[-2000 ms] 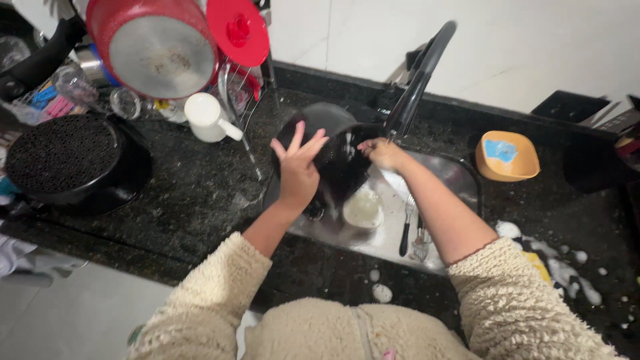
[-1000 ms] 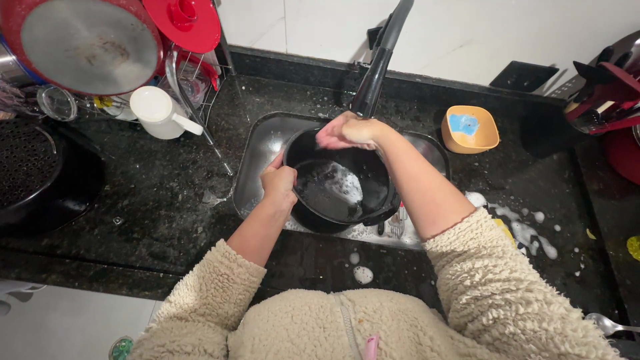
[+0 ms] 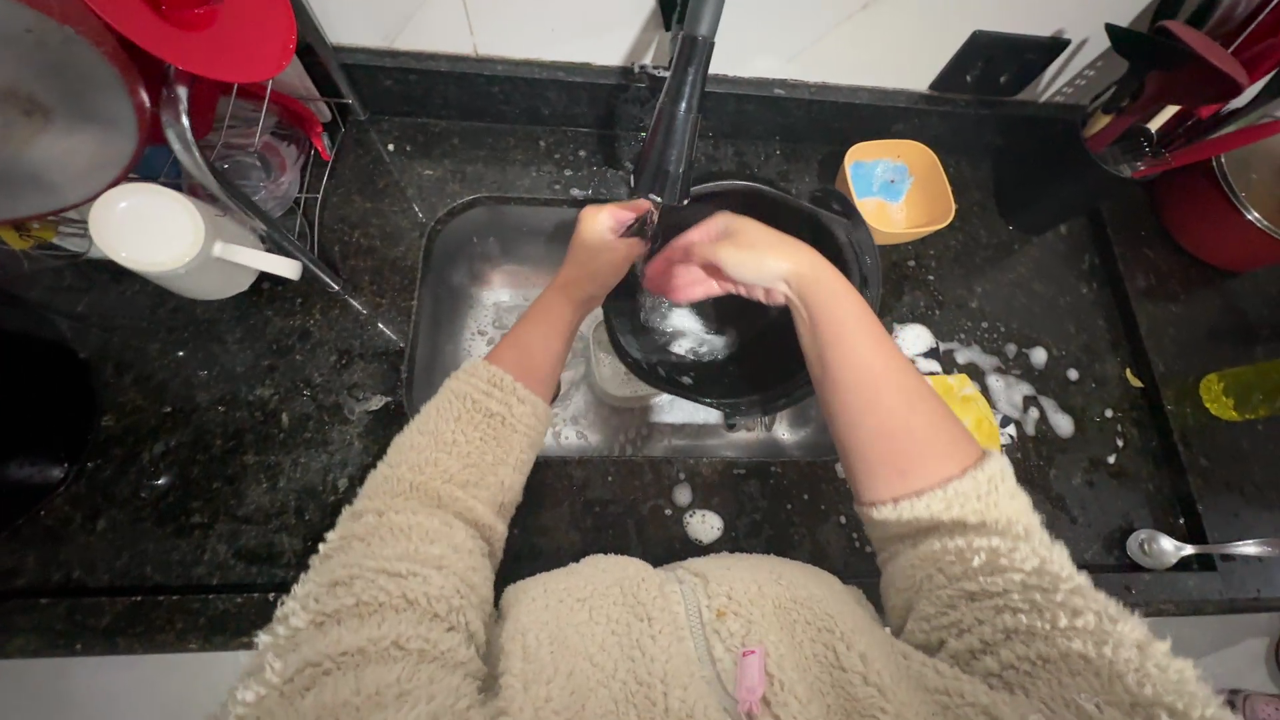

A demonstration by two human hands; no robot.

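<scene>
A black cooking pot (image 3: 770, 350) is tilted in the stainless steel sink (image 3: 440, 300), with suds and water inside it. My left hand (image 3: 605, 245) grips the pot at its upper left edge, right beneath the black faucet (image 3: 672, 130). Over the pot's opening is my right hand (image 3: 730, 262), slightly blurred, its fingers curled near the running water; it holds nothing that I can see. A pale container (image 3: 615, 370) lies in the sink, partly under the pot. Cutlery shows in part below the pot's lower rim.
Left stands a dish rack (image 3: 322, 190) with a white mug (image 3: 190, 245) and red cookware. Right of the sink are an orange container (image 3: 900, 215), a yellow sponge (image 3: 965, 405), suds, a metal spoon (image 3: 1160, 549) and a red pot (image 3: 1215, 215) near utensils.
My left hand has moved from the pot's left side up to its edge beneath the faucet. The pot sits farther right in the sink, exposing the pale container. The view has shifted closer.
</scene>
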